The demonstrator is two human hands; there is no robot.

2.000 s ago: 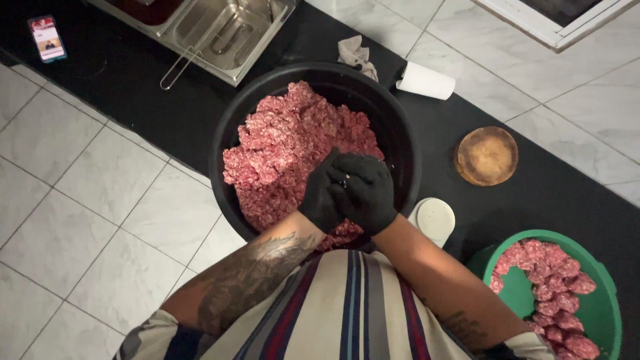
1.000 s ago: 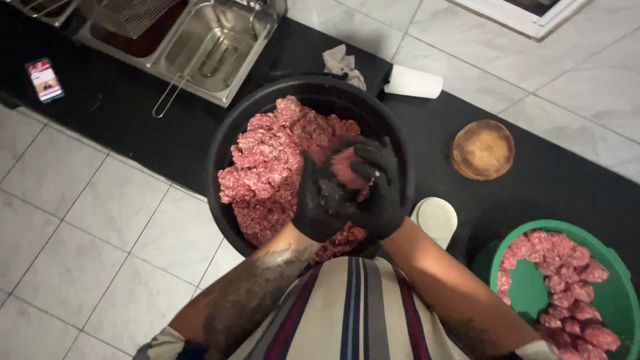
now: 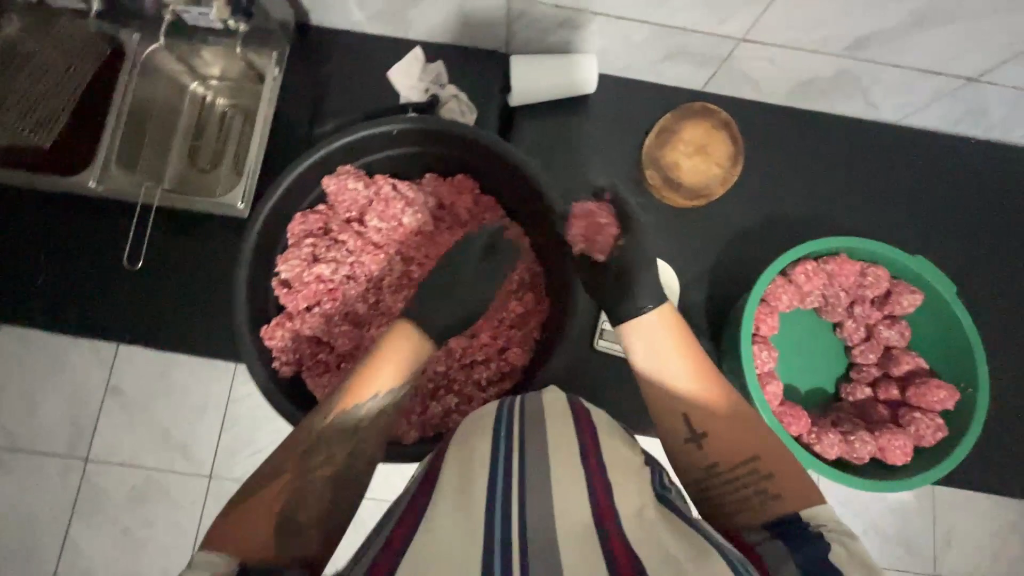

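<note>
My left hand (image 3: 468,280), in a black glove, rests on the ground meat (image 3: 352,240) in a large black tub (image 3: 268,200); its fingers are blurred, and I cannot tell whether they grip any meat. My right hand (image 3: 620,248), also gloved in black, holds a ball of ground meat (image 3: 593,230) just right of the tub's rim. Partly hidden beneath that hand is a kitchen scale (image 3: 610,336) with a round white top. Farther right, a green plastic tub (image 3: 978,360) holds several meatballs (image 3: 892,444) around its inner wall.
A round wooden bowl or board (image 3: 693,154) lies behind the scale. Near the wall are a white cup (image 3: 554,78) lying on its side and a crumpled cloth or paper (image 3: 432,84). A steel fryer (image 3: 260,160) with a wire basket handle (image 3: 140,240) stands at the upper left.
My hands, together over the black tub before, have parted. The right one has moved right, out over the scale, with the ball of meat; the left one stays over the meat.
</note>
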